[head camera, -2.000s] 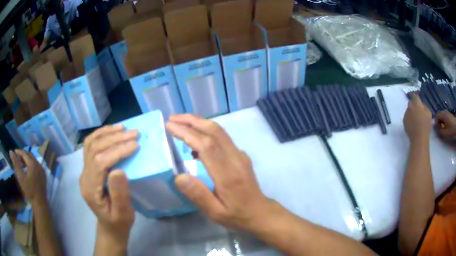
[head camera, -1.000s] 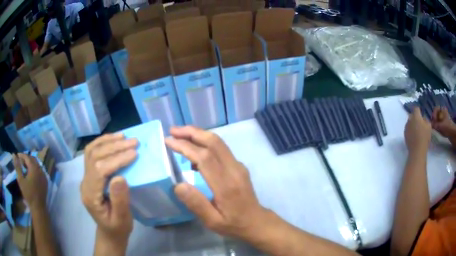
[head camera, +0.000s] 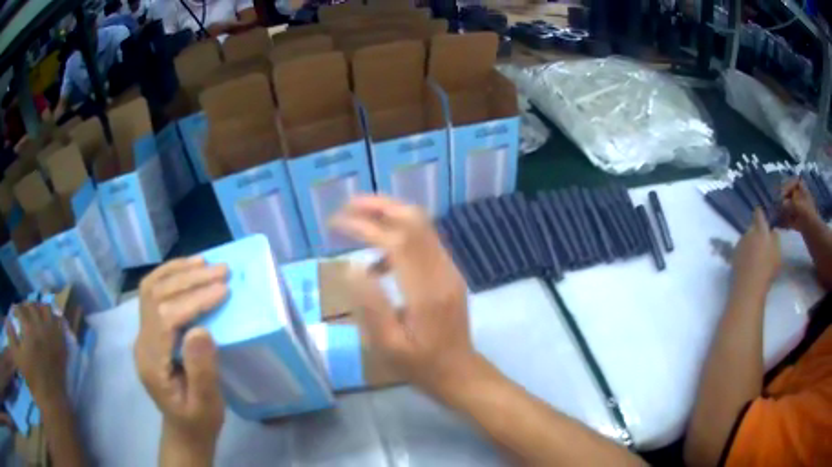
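Note:
A light blue carton stands tilted on the white table in front of me, its blue end panel facing up and closed. My left hand holds its left side, fingers on the top panel and thumb at the near side. My right hand is raised to the right of the carton, blurred, fingers apart, touching nothing that I can see. Flat carton blanks, blue with brown tabs, lie low beside and behind the carton, partly hidden by my right hand.
Open erected cartons stand in rows behind the table and at left. Dark slim parts lie fanned at right, with a clear plastic bag behind. Another person's hand is at far left. A worker in orange handles thin parts at right.
My right hand has come off the carton and lifted, uncovering the flat blanks. My left hand still holds the carton, now slightly further left. The view has shifted a little.

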